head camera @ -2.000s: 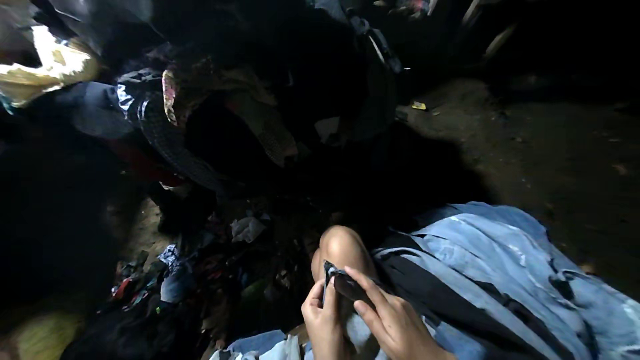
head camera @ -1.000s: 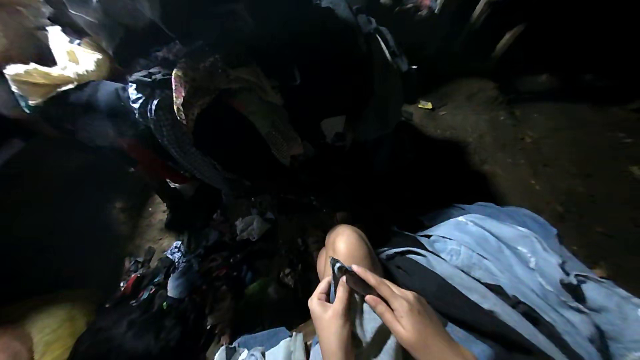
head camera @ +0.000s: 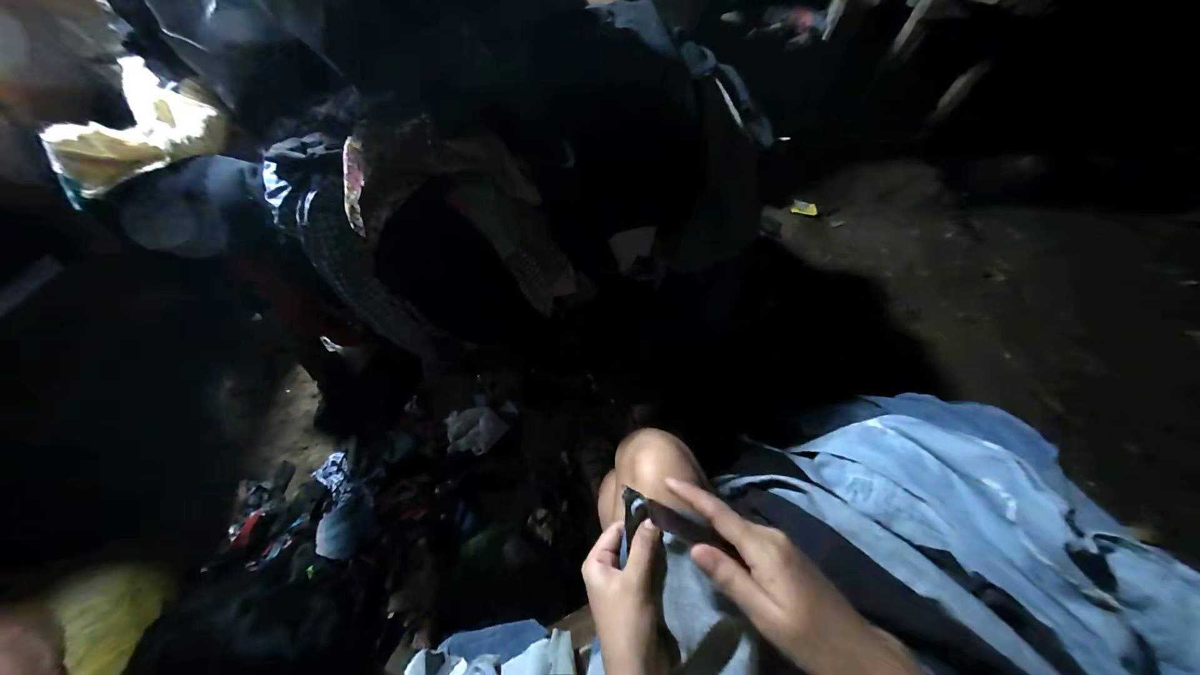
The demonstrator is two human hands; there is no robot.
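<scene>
Near the bottom centre, my left hand (head camera: 623, 586) pinches a small dark piece of fabric (head camera: 637, 511) between thumb and fingers, its edge pointing up beside a bare knee (head camera: 656, 459). My right hand (head camera: 769, 572) comes in from the right, holding a dark, flat, narrow object (head camera: 684, 527) whose tip meets the fabric; its kind is too dark to tell. Light blue denim cloth (head camera: 975, 469) with dark fabric among it lies to the right of my hands. A strip of grey-blue cloth (head camera: 703, 600) hangs between my wrists.
Several scraps of cloth (head camera: 345, 525) litter the ground at lower left. Heaped clothes and sacks, one pale yellow (head camera: 141, 141), stand at upper left. A yellow bag (head camera: 108, 619) is at the lower left edge, by a blurred patch of skin. Bare earth (head camera: 1031, 272) extends at right.
My right forefinger has lifted away from my left fingers and now points up toward the knee. Both hands stay at about the same place by the knee.
</scene>
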